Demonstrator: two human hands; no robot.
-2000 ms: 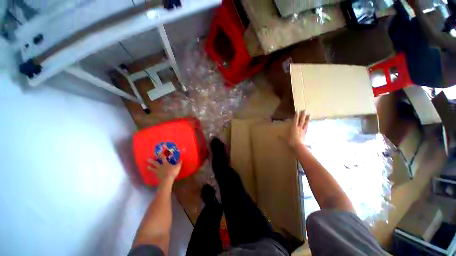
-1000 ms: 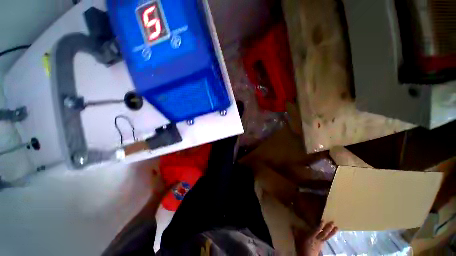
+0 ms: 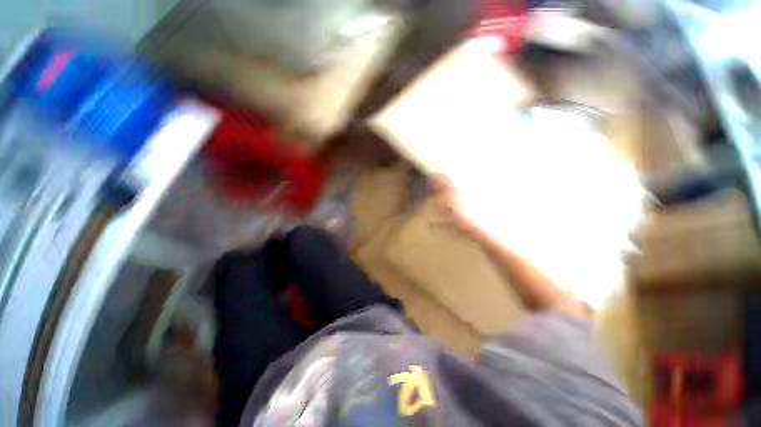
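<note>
The whole head view is blurred. A large open shipping carton stands to the right of my legs, its flap raised at the back. Its contents are a bright white glare with no detail. My right hand is at the carton's near left edge by the flap; its grip is too blurred to read. My left hand seems to be a dim skin-coloured blur at the lower left; its fingers cannot be made out.
The impulse sealer with its blue power box runs along the left. A red plastic stool is beyond my legs. A wooden table is behind it. Another carton and a red object are at the right.
The view has swung towards the carton, so the sealer is now at the far left. The stool my left hand pressed on two seconds ago is largely hidden. My right hand is still at the carton.
</note>
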